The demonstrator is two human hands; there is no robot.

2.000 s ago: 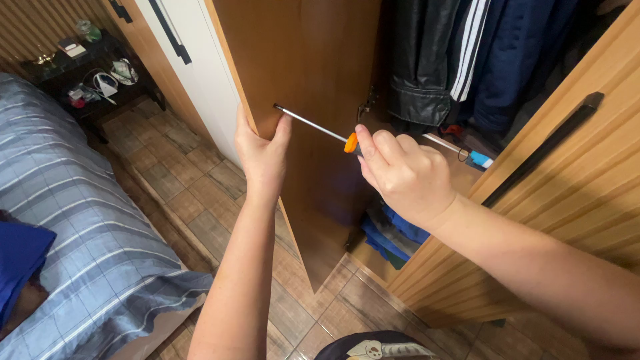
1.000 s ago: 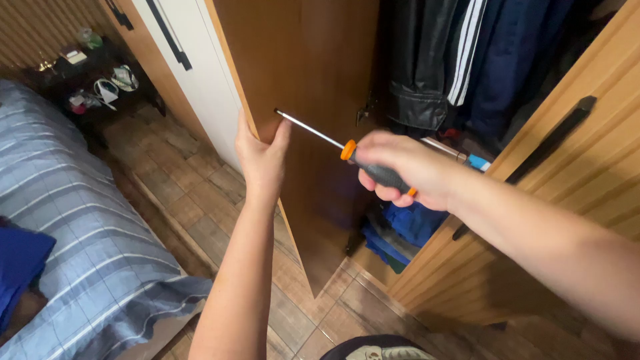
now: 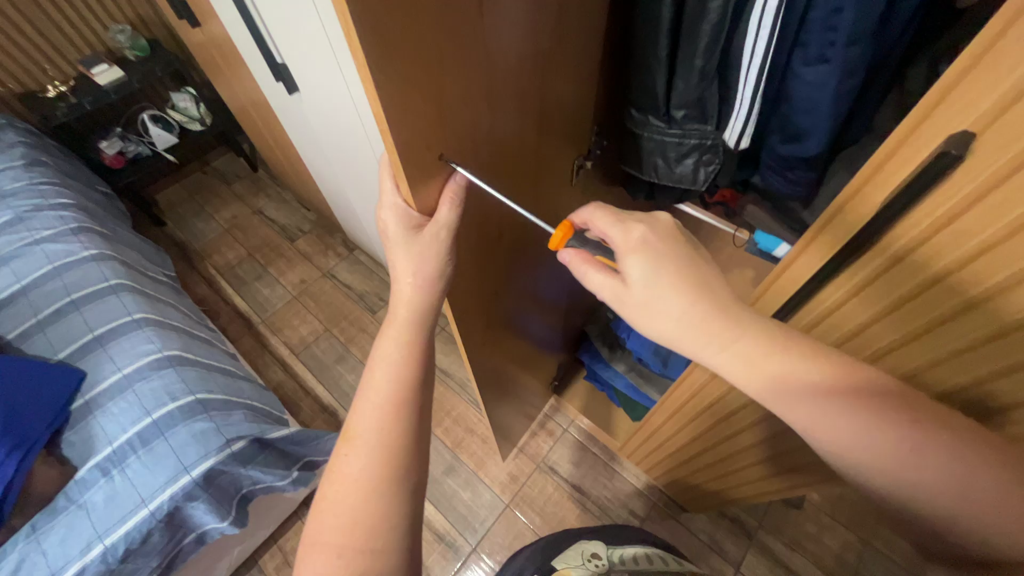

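My right hand (image 3: pixel 640 264) is closed around the grey and orange handle of a screwdriver (image 3: pixel 512 204). Its metal shaft points up and left, and the tip meets a small dark spot, a screw or hole, on the inner face of a brown wooden wardrobe door (image 3: pixel 512 280) near its edge. My left hand (image 3: pixel 420 224) grips that door's edge, thumb on the inner face just below the tip and fingers hidden behind.
A second wardrobe door (image 3: pixel 904 336) with a black handle (image 3: pixel 880 224) stands at the right. Between the doors hang a black jacket (image 3: pixel 680 96) and other clothes, with folded clothes (image 3: pixel 624 368) lower down. A bed (image 3: pixel 152 336) lies left.
The fingers of my right hand have shifted on the screwdriver handle, from wrapped along it to nearer its orange collar. My left hand has stayed on the door edge.
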